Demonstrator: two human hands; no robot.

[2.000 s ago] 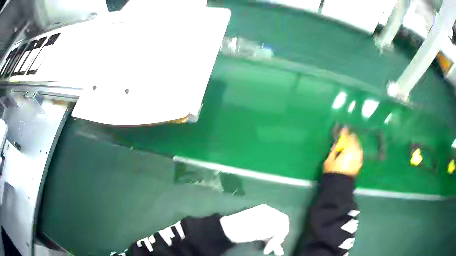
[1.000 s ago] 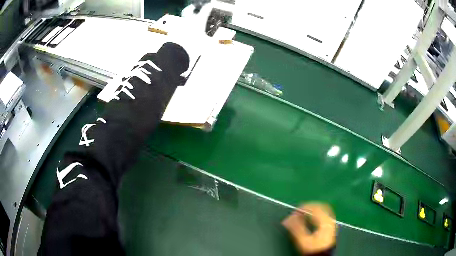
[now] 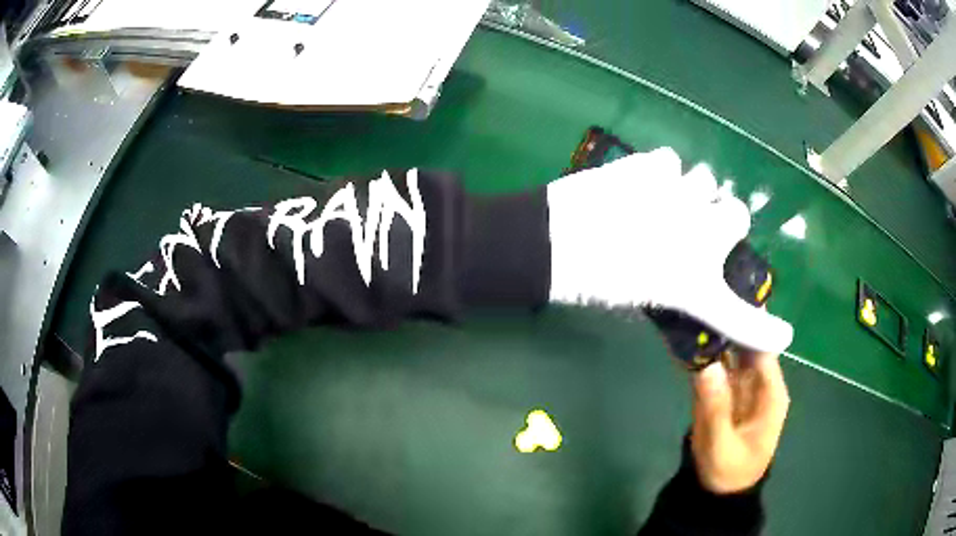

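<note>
My left hand [image 3: 655, 236], in a white glove, reaches across the view and grips dark phone parts [image 3: 694, 340]. They show below its palm and fingers, with small yellow spots. My bare right hand [image 3: 742, 419] is just below, its fingers closed on the lower edge of the same dark parts. The glove hides most of them, so their number is unclear. Another dark part [image 3: 600, 148] shows above the glove; whether it is held or lies on the belt is unclear. A yellow three-lobed piece [image 3: 538, 431] lies on the dark-green bench, left of my right hand.
Dark open frames with yellow pieces lie at the right of the green belt, one nearer [image 3: 881, 314] and one farther [image 3: 931, 351]. A white board [image 3: 335, 58] is at upper left, metal machinery [image 3: 94, 157] at left. White posts [image 3: 881, 94] stand at upper right.
My left hand has come from the white board to the right, now holding dark parts. My right hand has moved right and up to them. A yellow piece now shows on the bench.
</note>
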